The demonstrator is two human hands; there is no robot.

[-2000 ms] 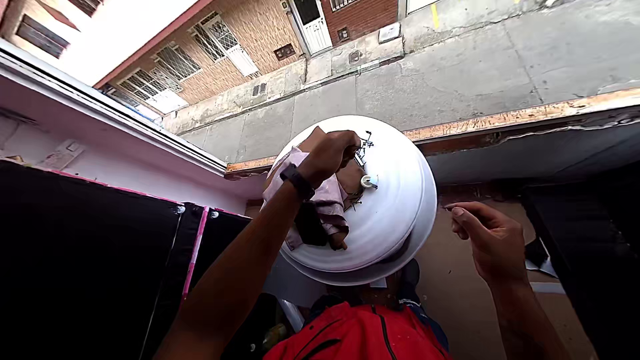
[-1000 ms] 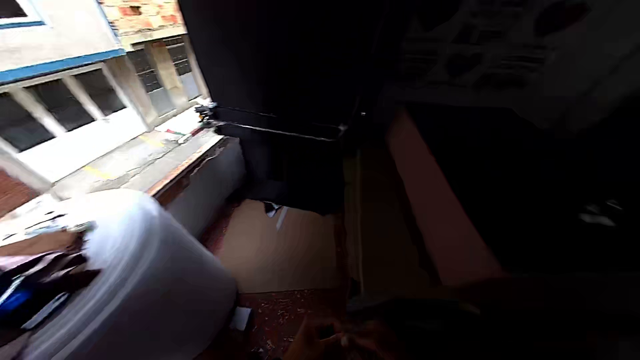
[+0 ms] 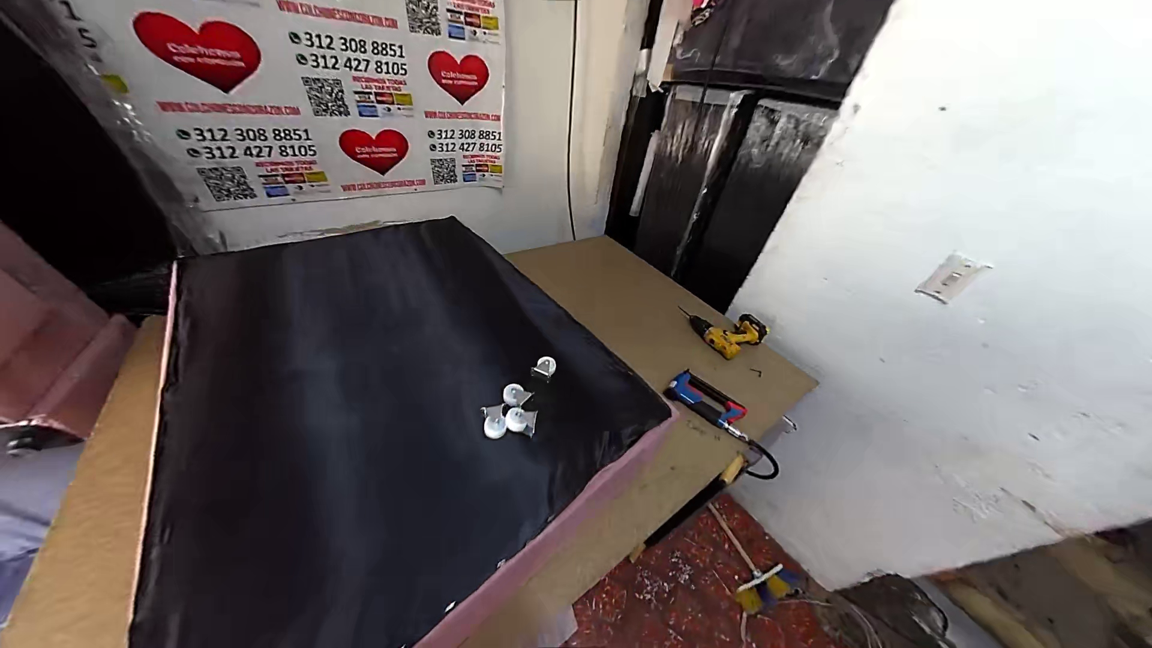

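Neither of my hands shows clearly; a pale blur at the bottom edge cannot be told apart. A large panel covered in black fabric (image 3: 360,360), with pink fabric along its edges, lies flat on a brown board (image 3: 585,279). Several small white caster wheels (image 3: 516,419) with metal plates sit together on the black fabric, right of its middle. A yellow and black cordless drill (image 3: 720,337) lies on the board at the right. Nearer than the drill, a blue and red pneumatic stapler (image 3: 706,399) with a black hose rests close to the board's edge.
A broom (image 3: 760,585) with blue and yellow bristles lies on the red floor below the board's right corner. A white wall (image 3: 945,405) with a switch bounds the right side. A printed banner (image 3: 315,99) hangs behind the panel. Pink upholstered pieces (image 3: 54,342) stand at the left.
The view has swung far from the window and the round white top to the black panel. Two seconds ago both hands were in sight, the left over items on that white top.
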